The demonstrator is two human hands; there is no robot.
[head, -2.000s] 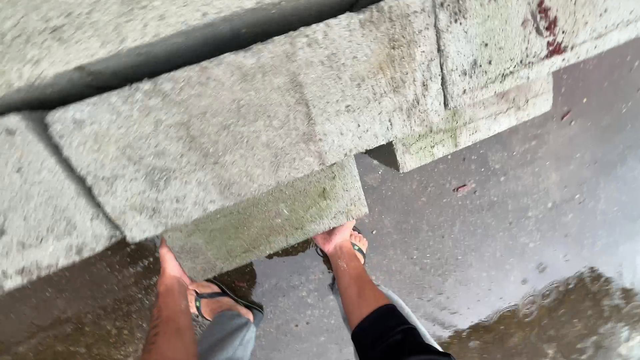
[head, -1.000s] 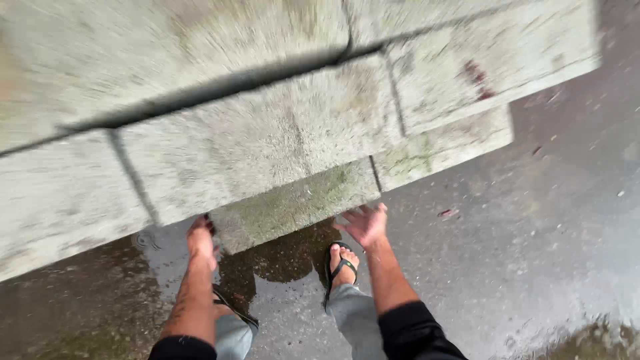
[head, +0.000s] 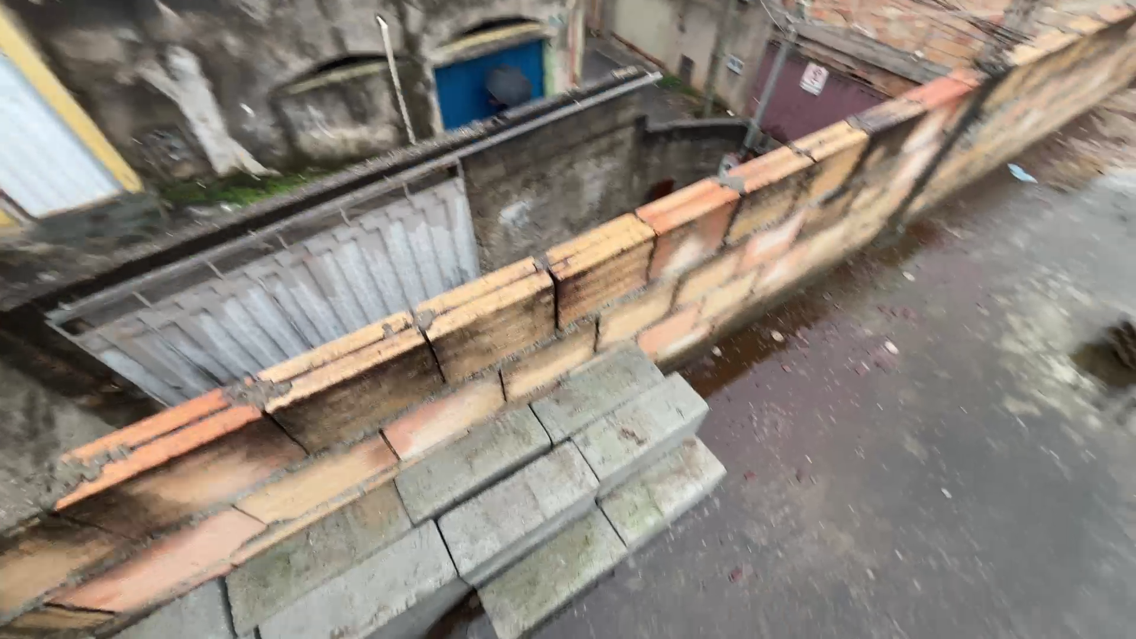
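Observation:
Neither of my hands shows in the head view at this moment. Grey concrete blocks (head: 519, 510) stand in stepped rows against a low wall of hollow clay bricks (head: 497, 328). One block of the lowest row (head: 555, 581) lies on the wet concrete floor (head: 799, 532), touching the block to its right (head: 661, 488). Mortar fills some joints along the wall's top, and dark gaps show between several top bricks.
Beyond the wall, lower down, are a corrugated metal gate (head: 302, 302), a blue door (head: 488, 84) with a dark umbrella (head: 508, 87) before it, and a purple gate (head: 812, 102). Reddish bits and a dark lump (head: 1120, 346) lie on the floor.
Both hands, beside the lowest block before, have gone out of sight. The view has swung up from the blocks and my sandalled feet to the wall and the street.

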